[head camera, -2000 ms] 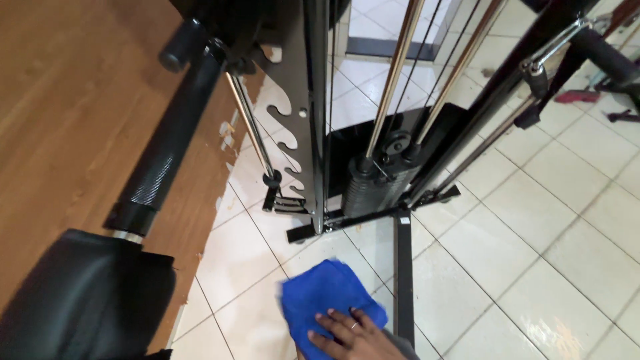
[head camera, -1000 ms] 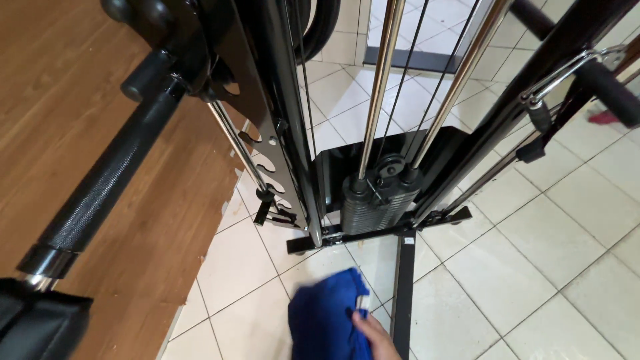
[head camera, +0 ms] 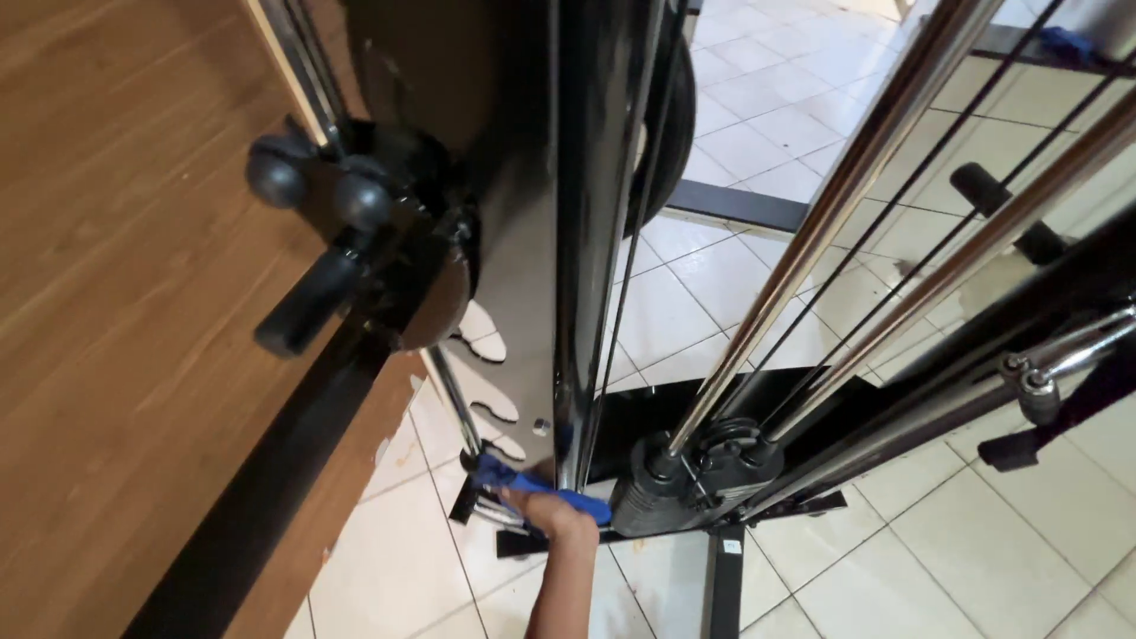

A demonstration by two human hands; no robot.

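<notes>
My right hand reaches in from the bottom edge, bent at the wrist, and holds a blue cloth. The cloth lies against the foot of a black upright post of a cable weight machine, and one end of it reaches left to the lower end of a chrome guide rod. Beside the post runs a black plate with hooked notches. Just right of the cloth stands the black weight stack on its chrome rods. My left hand is out of view.
A black bar slants across the lower left, below a black handle. A wood-look panel fills the left side. A mirror stands behind the frame. A black base beam runs toward the bottom over white floor tiles.
My right hand and the blue cloth have moved from the space in front of the machine to the foot of the post. The view has come closer to the machine.
</notes>
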